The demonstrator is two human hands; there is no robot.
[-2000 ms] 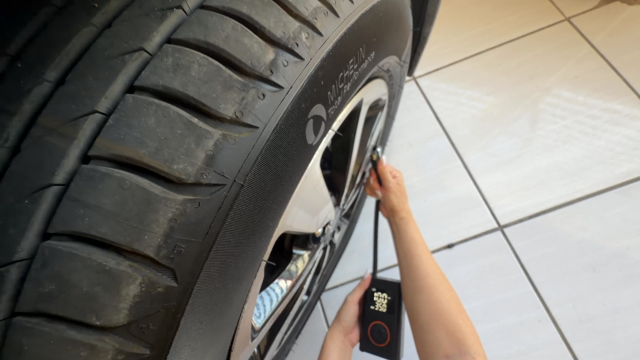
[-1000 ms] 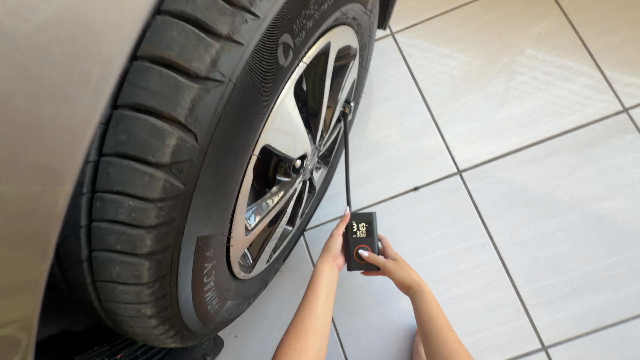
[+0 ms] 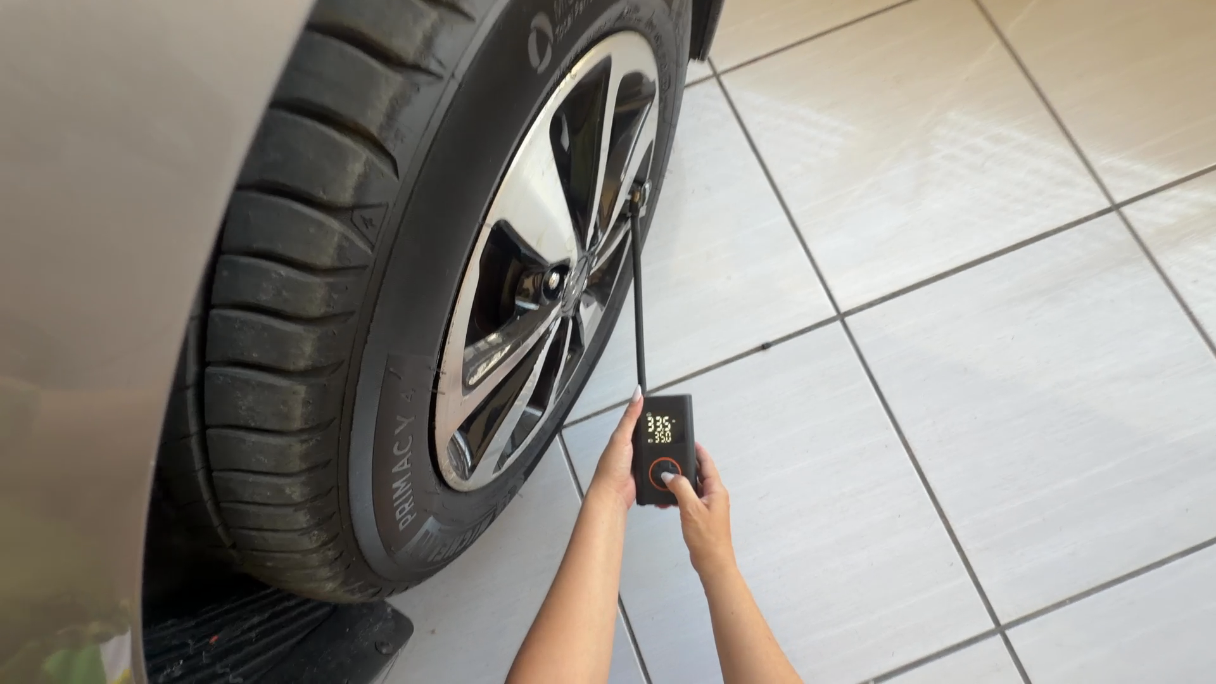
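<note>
A black handheld tyre inflator [image 3: 674,432] with a lit display is held between both hands. My left hand [image 3: 617,456] grips its left side, the thumb near the top corner. On the other side my right hand [image 3: 701,503] holds the lower right edge, its thumb on the round button ringed in orange. From the inflator's top a black hose [image 3: 638,304] runs up to a fitting [image 3: 637,197] at the rim's right edge. The alloy wheel [image 3: 532,199] has bright and dark spokes and carries a black Michelin tyre [image 3: 408,237].
A car's body panel [image 3: 171,142] covers the left side. Below the tyre lies a dark ribbed part [image 3: 256,636] by the wheel arch. Large pale floor tiles [image 3: 950,399] with dark joints extend to the right of the wheel.
Two seconds ago my right hand was up at the hose's end by the rim; it has since come down to the inflator. The view has shifted, showing more of the car's body panel.
</note>
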